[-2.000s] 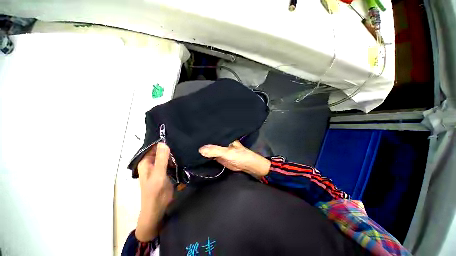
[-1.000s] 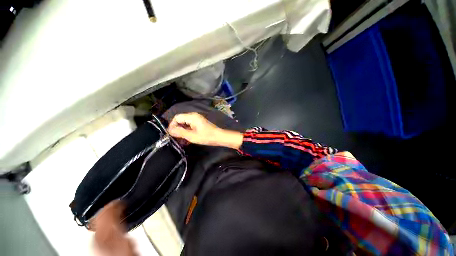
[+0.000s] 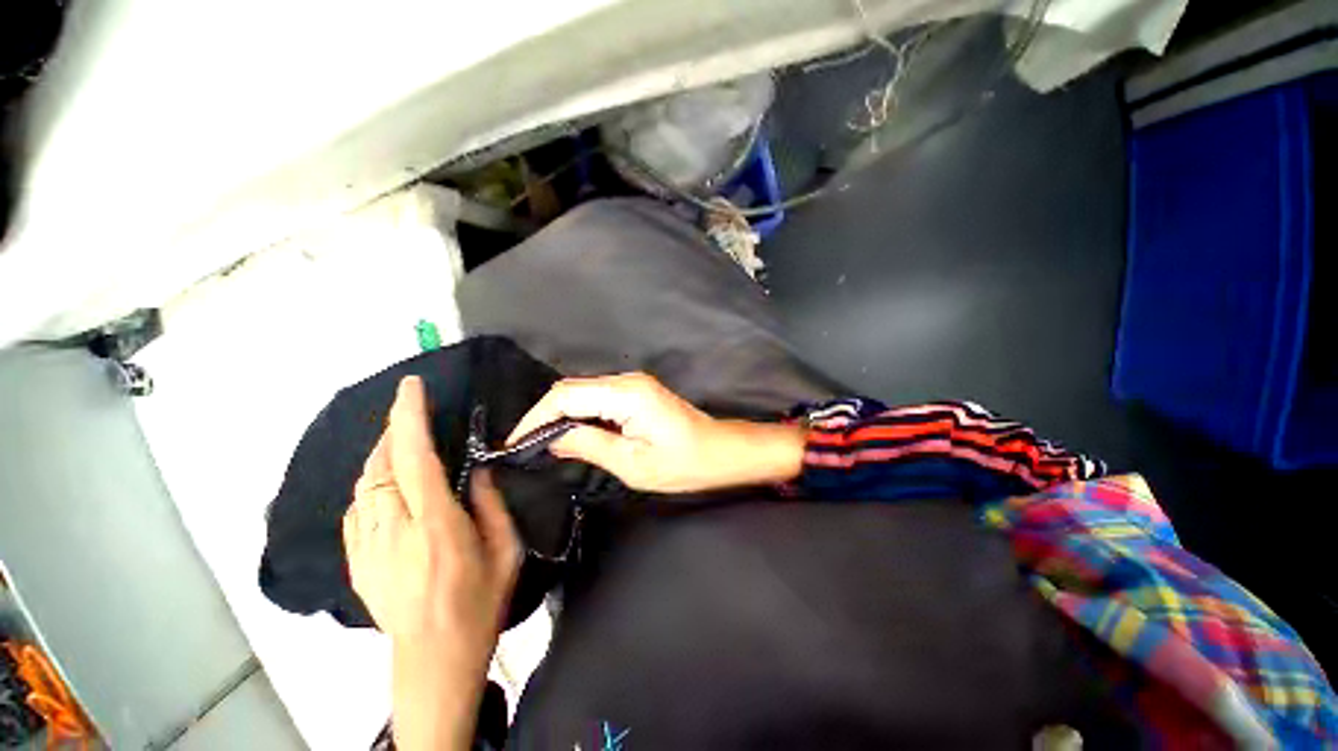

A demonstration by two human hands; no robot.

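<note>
The black fabric bag [image 3: 330, 462] lies over the wearer's lap and the edge of the white table at the left. A silvery zipper line curves across it, with a small shiny slider [image 3: 477, 434] between the hands. My left hand [image 3: 426, 543] lies on top of the bag, fingers spread, thumb by the zipper. My right hand [image 3: 624, 429] pinches the bag's zippered edge between thumb and fingers, to the right of the slider. The lower parts of the bag are hidden under my left hand.
A white-covered table [image 3: 294, 132] runs across the top, with loose threads [image 3: 885, 88] at its edge. A blue bin [image 3: 1211, 279] stands at the right. A white bag [image 3: 697, 132] sits under the table. Orange material [image 3: 44, 690] shows at the lower left.
The bag has turned and now lies flatter, its open zipper side no longer facing up. My left hand has moved up onto it, and my right hand now pinches its zippered edge.
</note>
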